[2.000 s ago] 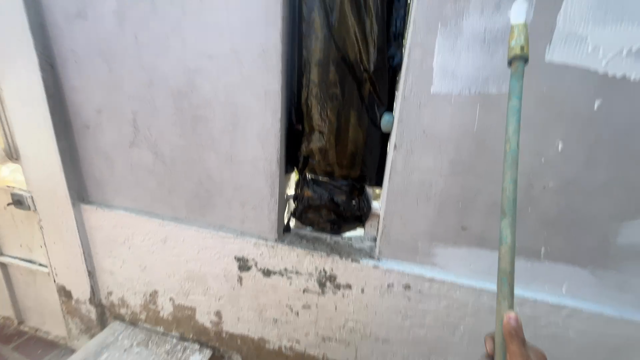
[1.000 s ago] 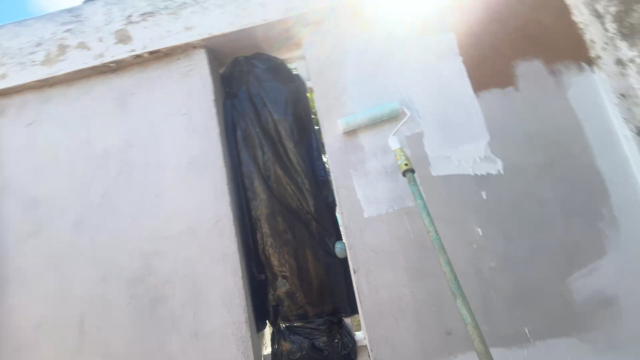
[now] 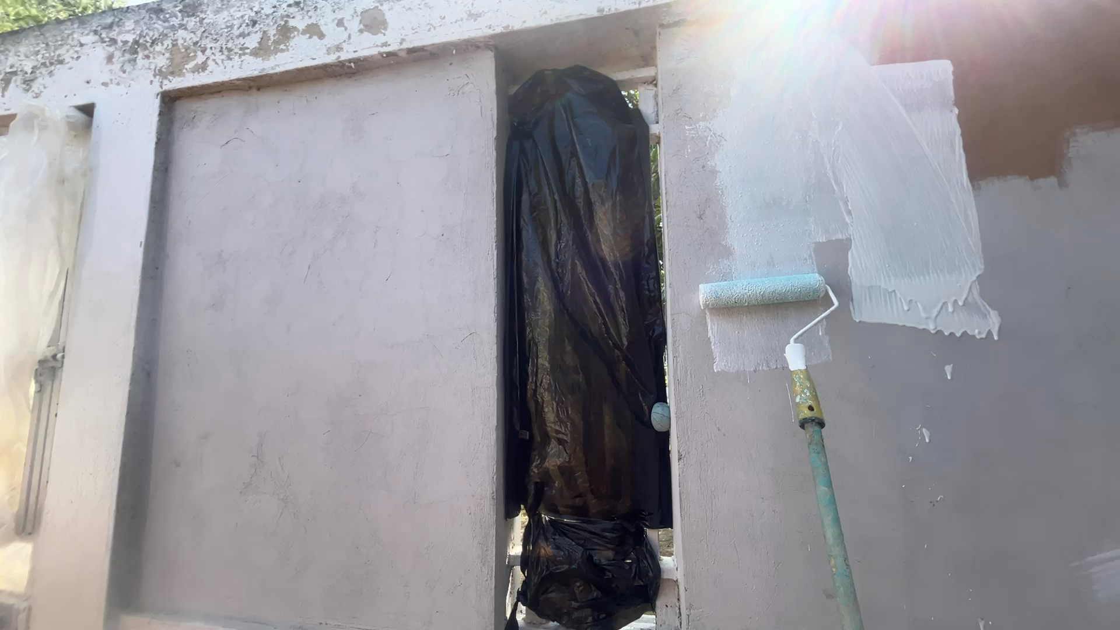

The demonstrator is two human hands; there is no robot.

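Note:
A paint roller with a pale blue-green cover lies level against the grey wall panel, right of a narrow opening. Its white wire frame joins a worn green extension pole, which runs down out of view at the bottom. Fresh white paint covers the wall above the roller, and a thinner patch shows just below it. Beside this is a thick wet patch with a ragged, dripping lower edge. Neither of my hands is in view, so any hold on the pole is hidden.
Black plastic sheeting covers most of the narrow opening. A small round bluish thing sits at its right edge. Another wall panel stands left of it, and translucent plastic hangs at the far left. Sun glare crosses the top right.
The view has tilted up since the earliest frame, where a hand held the pole at the lower right. Since one second ago, the roller has moved down the wall, with white paint now above it.

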